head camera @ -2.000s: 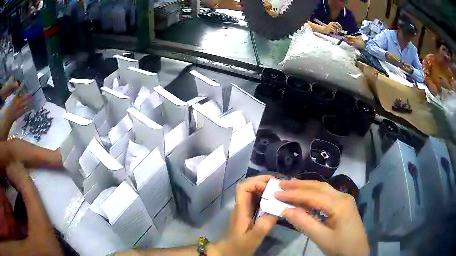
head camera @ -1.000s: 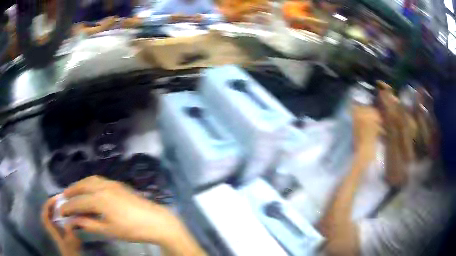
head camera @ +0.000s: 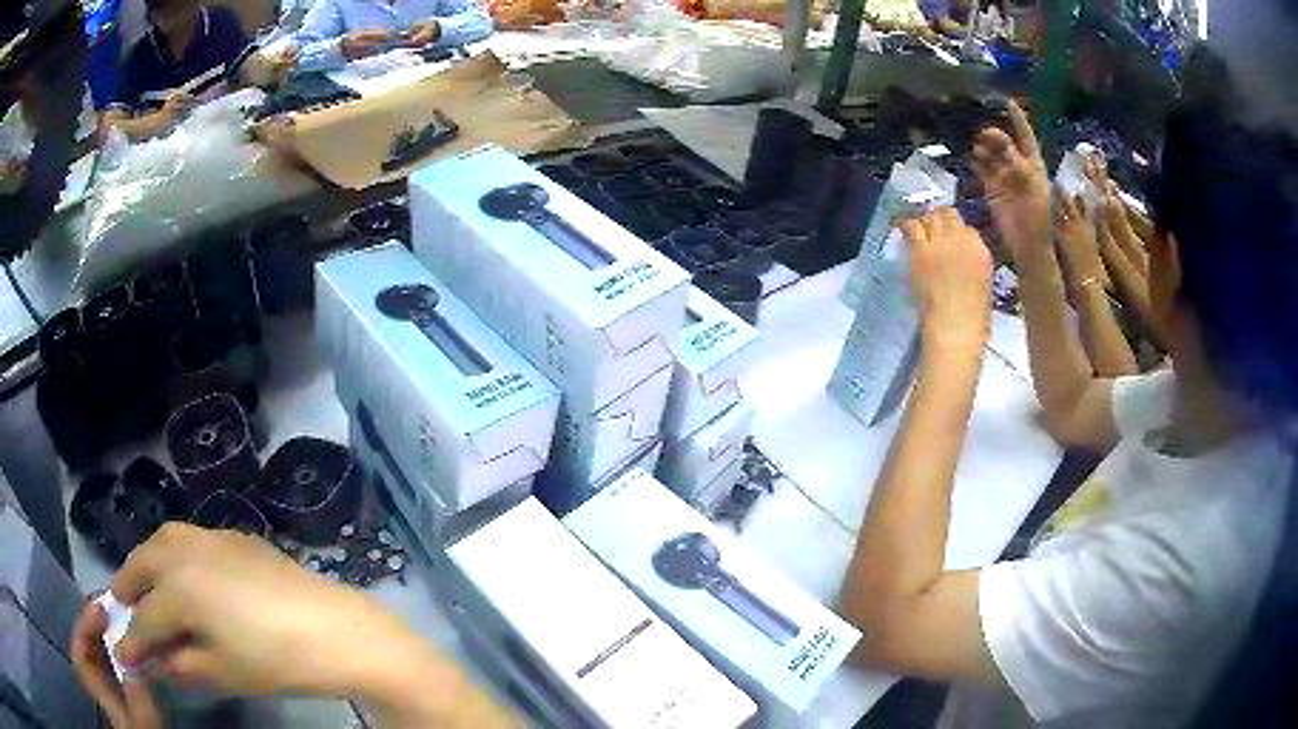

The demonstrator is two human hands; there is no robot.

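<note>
My right hand (head camera: 235, 620) is at the lower left, its fingers closed on a small white folded piece (head camera: 117, 630). My left hand (head camera: 97, 662) shows only as fingers at the left edge, on the other side of the same piece. The lower part of the piece is hidden by the fingers. Closed pale blue and white MINI FAN boxes (head camera: 441, 385) lie stacked to the right of my hands. Black round bases (head camera: 217, 442) stand just beyond my hands.
Small metallic parts (head camera: 356, 556) lie by the box stack. A neighbour in a white shirt (head camera: 1096, 527) holds an upright carton (head camera: 876, 349) at right. More black bases (head camera: 683, 214) stand behind the stack. Brown paper (head camera: 427, 121) with dark parts lies across the line, near seated people.
The view has swung to the right, from the open filled boxes to the closed box stack and the neighbour. Both hands now show at the lower left, still on the white piece.
</note>
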